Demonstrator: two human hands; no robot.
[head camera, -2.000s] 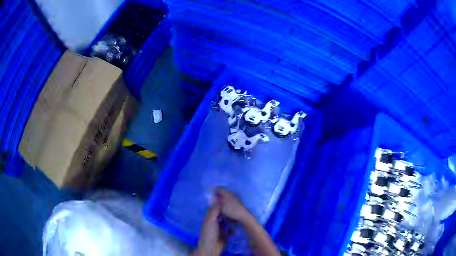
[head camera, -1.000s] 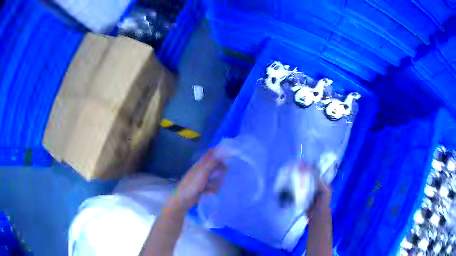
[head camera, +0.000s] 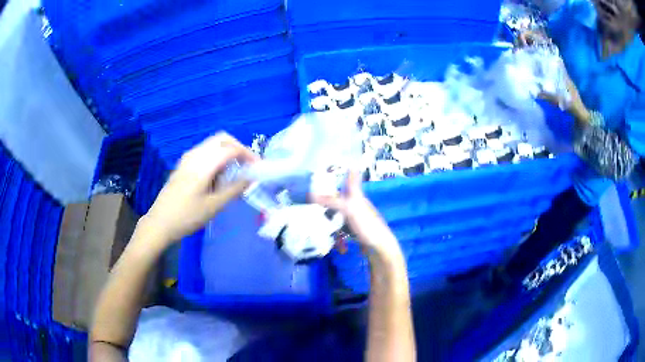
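Observation:
A white-silver part with dark areas (head camera: 305, 232) is in front of me, above the small blue crate (head camera: 251, 300). My right hand (head camera: 362, 218) holds it at its right side. My left hand (head camera: 201, 180) is up and to the left of the part, its fingers closed on thin clear film that looks like a bag (head camera: 304, 145). The film spreads between my hands and is blurred. I cannot tell whether any of the part is inside it.
A high blue crate behind holds rows of bare parts (head camera: 404, 145) and loose film (head camera: 520, 81). A coworker's patterned sleeve (head camera: 607, 145) is at right. A cardboard box (head camera: 92, 247) and white sack (head camera: 180, 339) are lower left. A lined crate (head camera: 601, 311) holds parts lower right.
The view has swung right towards the high crate and coworker. My hands have risen and come closer together, the right still with the white part, the left with the film.

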